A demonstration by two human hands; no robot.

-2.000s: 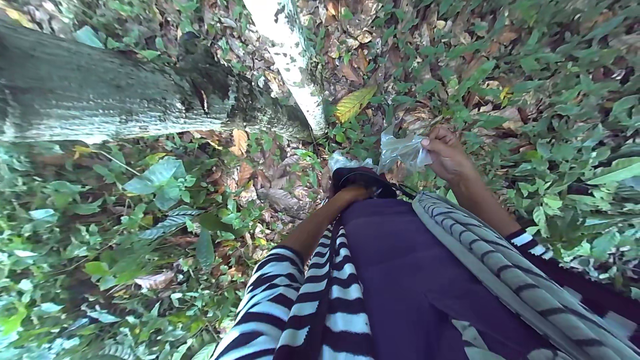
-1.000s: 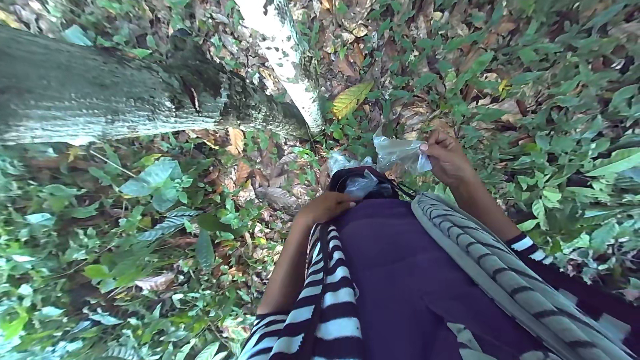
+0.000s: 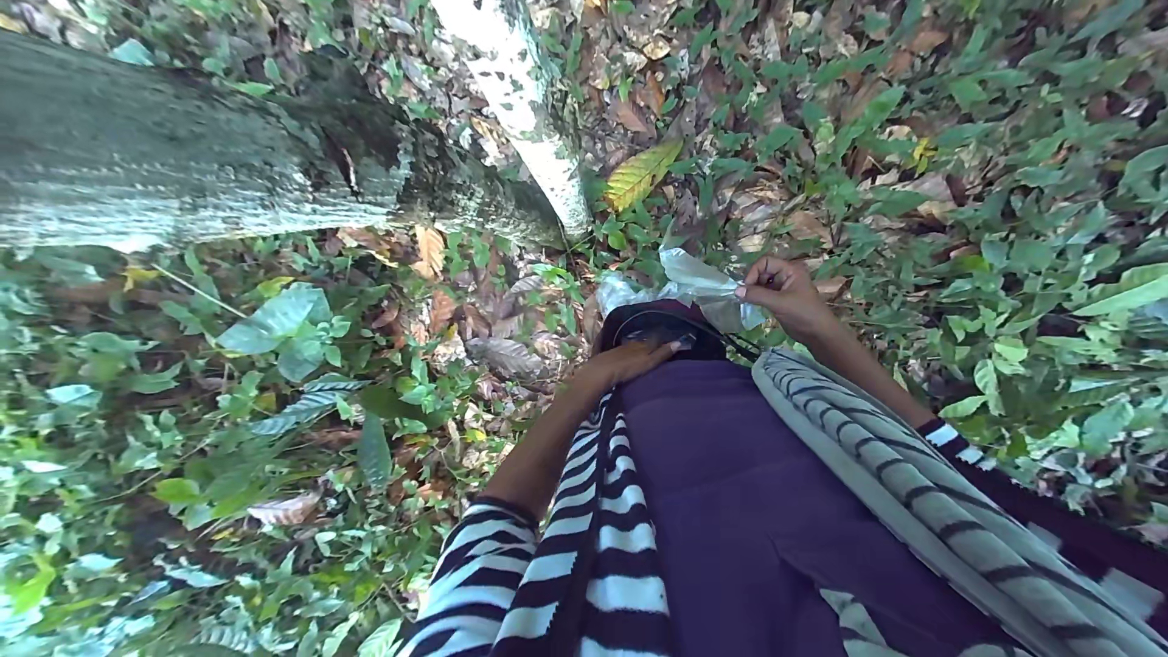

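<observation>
My right hand (image 3: 787,294) pinches the edge of a clear plastic bag (image 3: 703,278) between thumb and fingers, out to the right of a dark pouch (image 3: 652,315) at my waist. My left hand (image 3: 630,361) lies at the pouch's opening, its fingers partly inside; whether they grip anything there cannot be told. More clear plastic (image 3: 622,292) shows beyond the pouch's far rim. A purple shirt (image 3: 721,493) and a black-and-white striped garment (image 3: 625,557) cover my body below the hands.
A thick mossy tree trunk (image 3: 182,155) comes in from the left and meets a thinner pale trunk (image 3: 529,100) near the ground. Low green plants (image 3: 292,333) and dry brown leaves (image 3: 511,356) cover the ground around me. A yellow leaf (image 3: 641,175) lies beyond the pouch.
My left hand was deep in the pouch, drew back to its near rim, and is now over the opening again. My right hand still holds the plastic bag at about the same place.
</observation>
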